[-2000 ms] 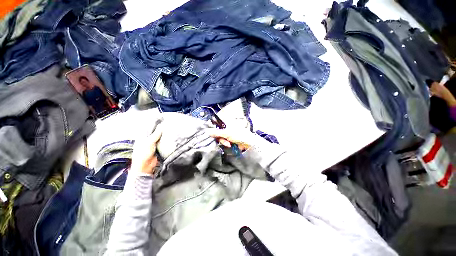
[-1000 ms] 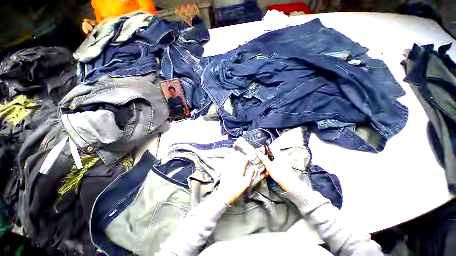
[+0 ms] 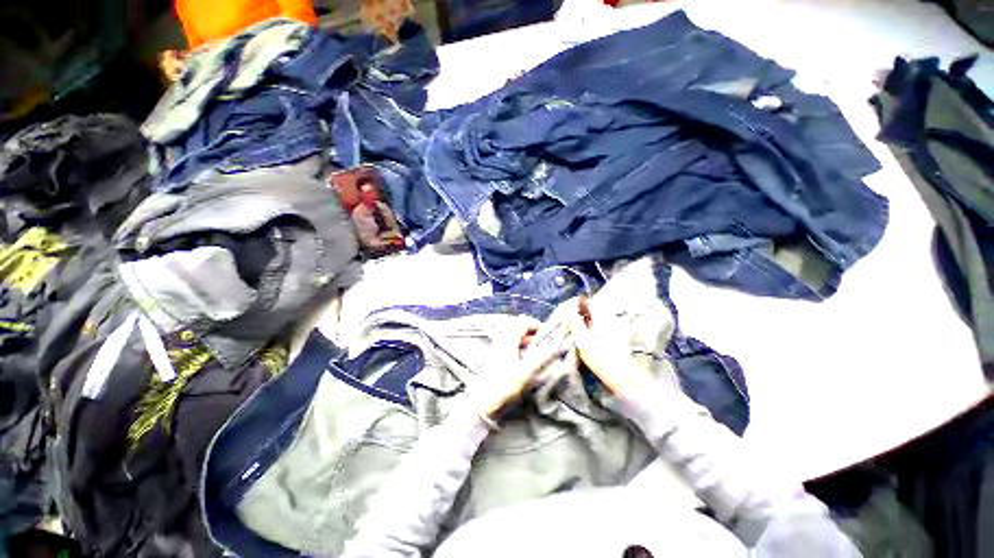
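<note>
A denim garment, turned with its pale grey-green inside out and dark blue at its edges, lies at the near edge of the table. My left hand and my right hand are close together over its upper middle, pinching the pale cloth between the fingers. A small reddish-dark thing shows at my right fingertips; its shape is unclear. My fingertips are blurred and partly hidden by folds.
The white table curves at right. A blue denim pile lies beyond my hands. A grey-black heap with a yellow-green tangle is at left. A phone lies on denim. Garments hang at the right edge. Someone in orange is behind.
Over two seconds the view has swung left, showing more of the grey heap. My hands have come together on the pale cloth. Since one second ago they have barely moved.
</note>
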